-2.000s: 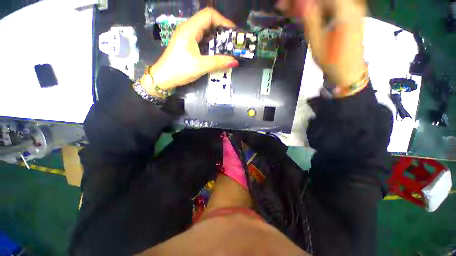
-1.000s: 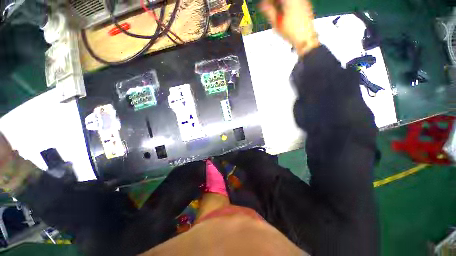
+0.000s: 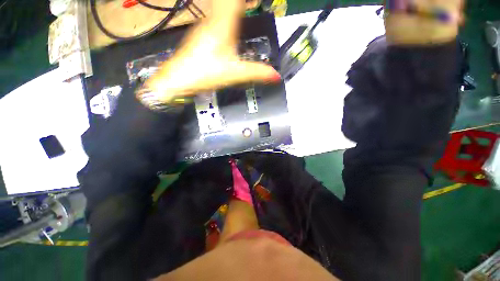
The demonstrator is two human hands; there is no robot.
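My left hand [image 3: 211, 68] is blurred over the black fixture panel [image 3: 230, 144], thumb spread from the fingers, which reach the top edge; nothing shows in it. My right hand [image 3: 425, 24] is at the top right, cut off by the edge. A thin dark thing lies across it; I cannot tell whether it is held or worn. A blurred dark bundle with yellow-green [image 3: 303, 52] is between the panel's right edge and the right white sheet, right of my left thumb. The white socket strip [image 3: 210, 118] and a pale narrow strip [image 3: 252, 100] show below my left hand.
A small black part [image 3: 52, 146] lies on the left white sheet [image 3: 27, 170]. A chunky white plug piece [image 3: 105, 101] is at the panel's left. A dark cable loops over the wooden board [image 3: 109, 27] behind. A red stool [image 3: 471, 156] stands at the right.
My left hand has come from the far left to over the panel. My right hand has moved right. The dark bundle now shows beside the panel, left of where a similar bundle lay.
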